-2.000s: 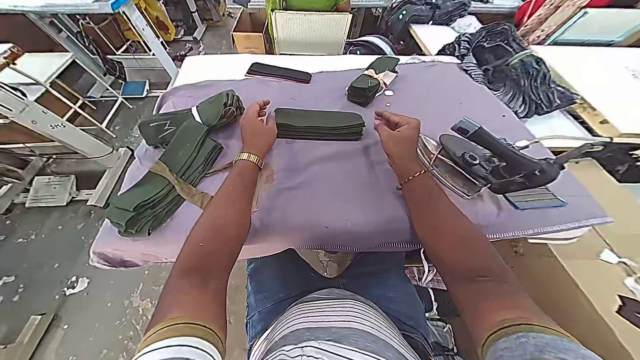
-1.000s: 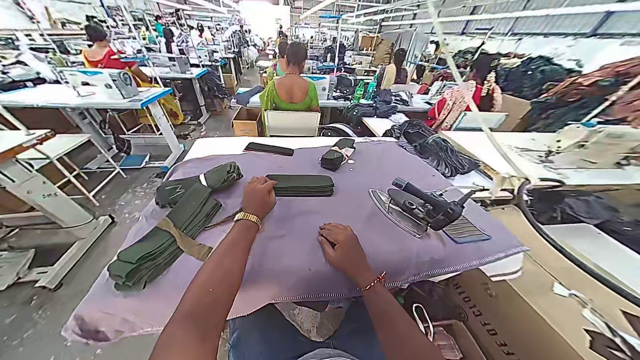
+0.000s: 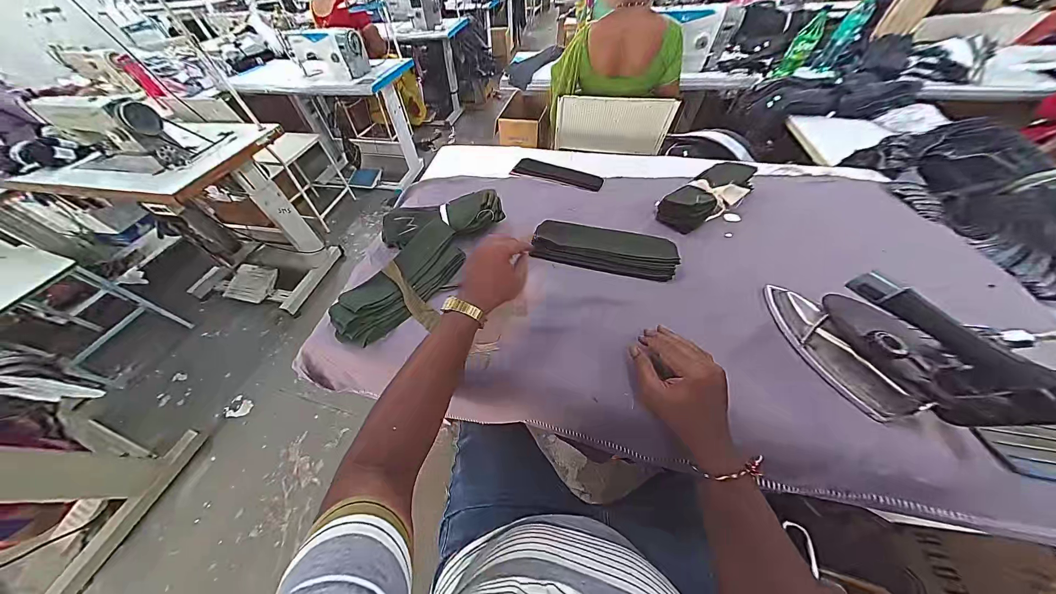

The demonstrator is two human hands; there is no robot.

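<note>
A neat stack of dark green fabric pieces (image 3: 606, 250) lies on the purple cloth covering the table (image 3: 577, 363). My left hand (image 3: 497, 271) touches the left end of this stack with its fingertips. Just left of that hand are tied bundles of green fabric, one (image 3: 400, 289) with a tan band and another (image 3: 445, 216) with a white band. My right hand (image 3: 681, 384) rests on the cloth nearer the front edge, fingers bent, with nothing seen in it. A small tied green bundle (image 3: 701, 198) sits behind and right of the stack.
An electric iron (image 3: 899, 346) lies at the right, partly by a metal rest (image 3: 1023, 450). A dark flat object (image 3: 557, 174) is near the back edge. Beyond the table, a person in green (image 3: 631, 54) sits on a chair (image 3: 615, 124). Dark garments (image 3: 973, 173) are heaped at right.
My right hand has moved away from the stack's right end, toward the table's front edge. My left hand stays by the left end. The view rose, then came back down.
</note>
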